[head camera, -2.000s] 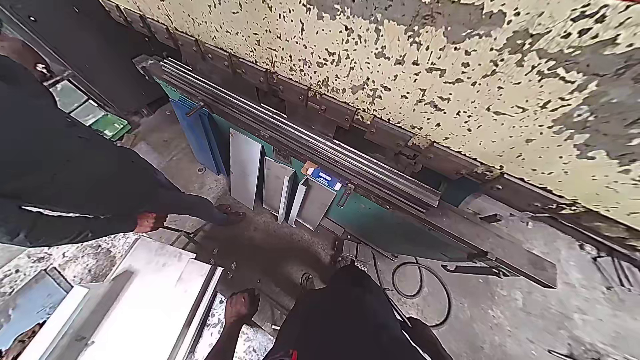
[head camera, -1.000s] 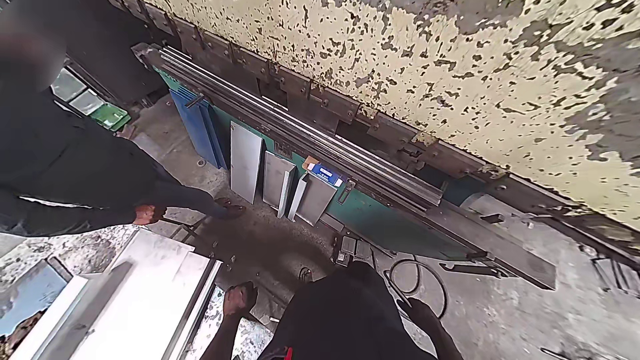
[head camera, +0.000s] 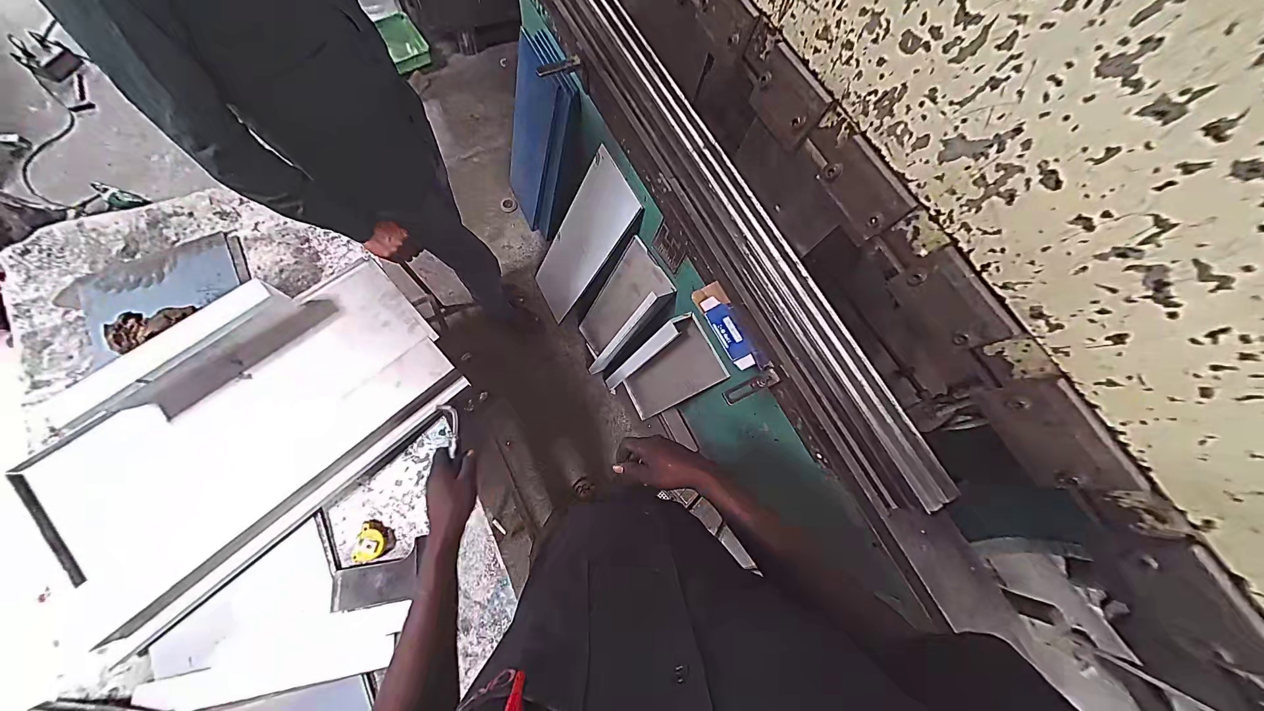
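Observation:
My left hand (head camera: 451, 489) is at the near edge of the work table, its fingers pointing away from me. A thin bent metal rod (head camera: 454, 420) shows at its fingertips; whether the hand grips it cannot be told. My right hand (head camera: 660, 464) is curled in front of my dark clothing, with nothing visible in it. Left of my left hand, a large folded sheet-metal panel (head camera: 286, 395) lies across the table. A yellow tape measure (head camera: 371, 542) rests on the table between that panel and my left forearm.
A person in dark clothes (head camera: 296, 109) stands across the table's far corner, one hand at the panel. To the right runs a long press-like machine with steel bars (head camera: 750, 217). Grey metal pieces (head camera: 592, 232) and blue panels (head camera: 541, 128) lean on it, beside a blue box (head camera: 729, 334).
The view has swung left and down toward the table. My right hand, low at the right one second ago, has come in front of my body. The other person's hand stays by the panel.

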